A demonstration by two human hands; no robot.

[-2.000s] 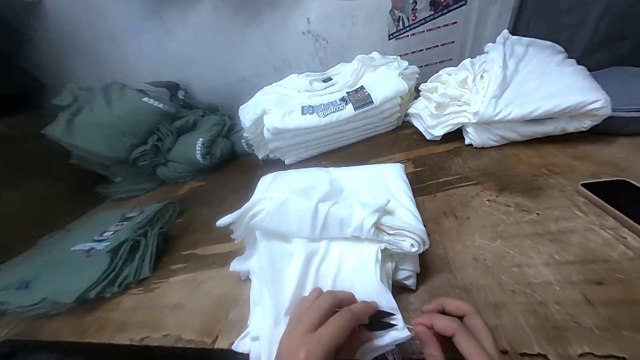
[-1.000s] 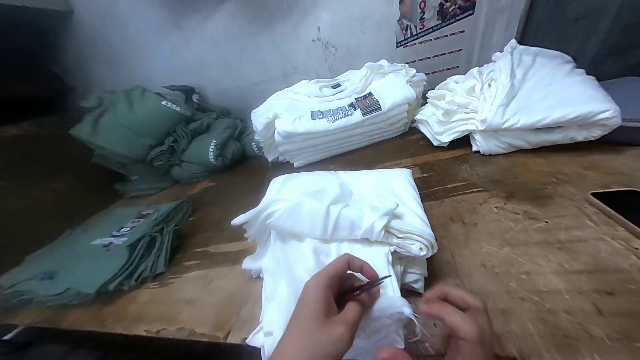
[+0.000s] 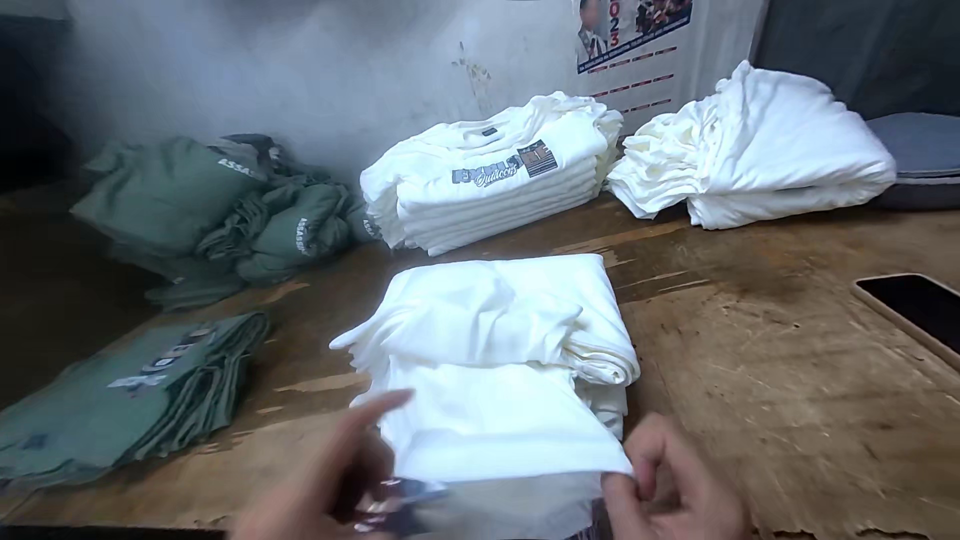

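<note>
A folded stack of white fabric garments (image 3: 510, 300) lies in front of me, with a white garment panel (image 3: 495, 427) spread toward me from under its upper folds. My right hand (image 3: 675, 480) pinches the near right corner of this panel. Over its near left side is my left hand (image 3: 337, 465), blurred, its index finger extended; whether it holds anything cannot be told. Something dark and shiny shows blurred beside its lower fingers. Paler cloth hangs below the panel's hem between the hands.
Folded white printed shirts (image 3: 495, 172) stand against the wall, another white garment pile (image 3: 787, 150) to their right. Green garments lie heaped (image 3: 172, 202) at back left and stacked (image 3: 127, 405) at near left. A phone (image 3: 919, 311) rests on the wooden table (image 3: 757, 360) at right.
Earlier my left hand held small dark-bladed thread snips over the panel; now it is further left and the snips cannot be made out. My right hand has taken hold of the panel's corner.
</note>
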